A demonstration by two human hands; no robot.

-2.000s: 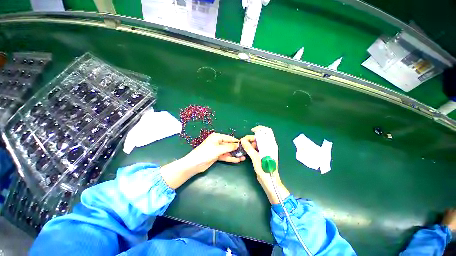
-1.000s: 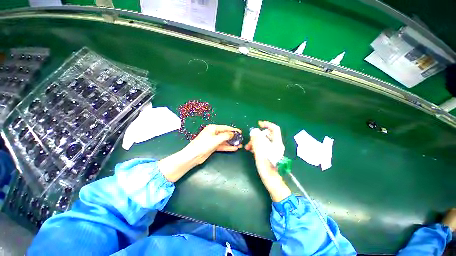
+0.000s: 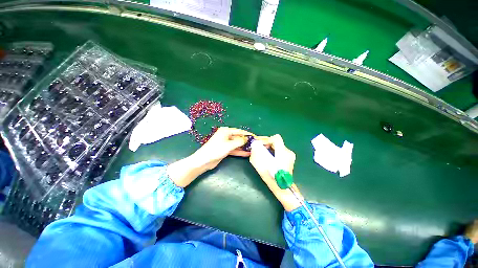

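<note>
My left hand (image 3: 226, 142) pinches a small dark unit (image 3: 248, 142) between thumb and fingers. My right hand (image 3: 276, 157) holds a whitish dispensing pen with a bright green rear fitting (image 3: 283, 179). The fingertips of both hands meet at the unit, and the pen's tip is hidden there. A thin whitish hose (image 3: 319, 229) runs from the green fitting over my right forearm. A ring-shaped pile of tiny red parts (image 3: 207, 109) lies behind my left hand.
Clear plastic trays with dark units (image 3: 78, 112) are stacked at left. A flat white wipe (image 3: 160, 125) lies beside them, another white wipe (image 3: 333, 155) right of my hands. A dark piece (image 3: 388, 127) lies farther right. Another person's blue sleeve (image 3: 445, 253) shows at lower right.
My right hand has moved away from the dark unit and then back to it, with the pen still in it. My left hand has kept its hold on the unit.
</note>
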